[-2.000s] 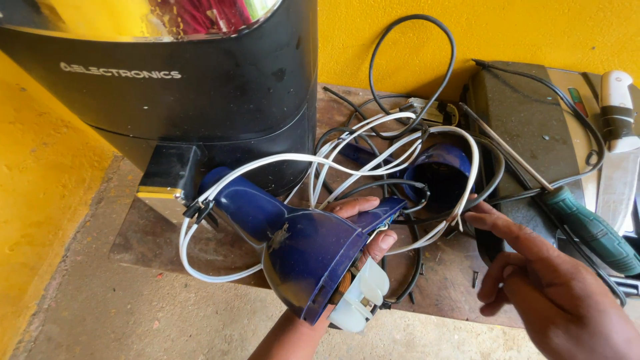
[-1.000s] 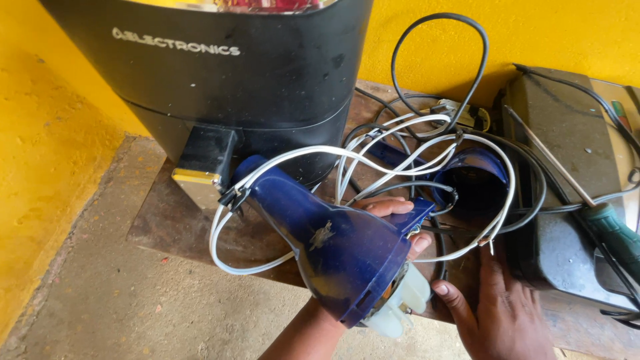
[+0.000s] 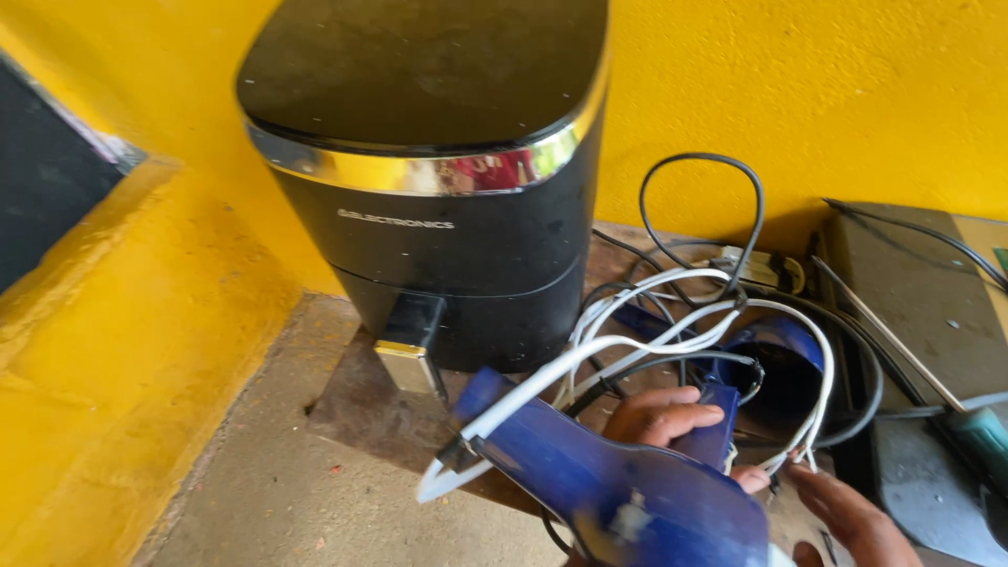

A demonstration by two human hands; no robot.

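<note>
A blue plastic appliance housing (image 3: 630,480), worn and tapering to a narrow end, lies low in the view. My left hand (image 3: 661,417) is wrapped around it, fingers over its blue side part; the palm is hidden. A white part at its lower end shows only at the frame's bottom. My right hand (image 3: 850,512) is at the lower right, its index fingertip at the bare ends of a white cable (image 3: 823,362); whether it pinches them I cannot tell. The white cable loops over the housing. Behind lie a second blue housing piece (image 3: 776,346) and a black cable (image 3: 760,197).
A black air fryer (image 3: 465,252) with a handle stands at left centre, on a brown board (image 3: 354,402). To the right are a green-handled screwdriver (image 3: 980,433) and a dark grey case (image 3: 906,268). A yellow wall (image 3: 787,87) rises behind. A small screw lies near my right hand.
My right hand has come from the board to the ends of the white cable. My left hand still holds the blue housing. The view has shifted up and left.
</note>
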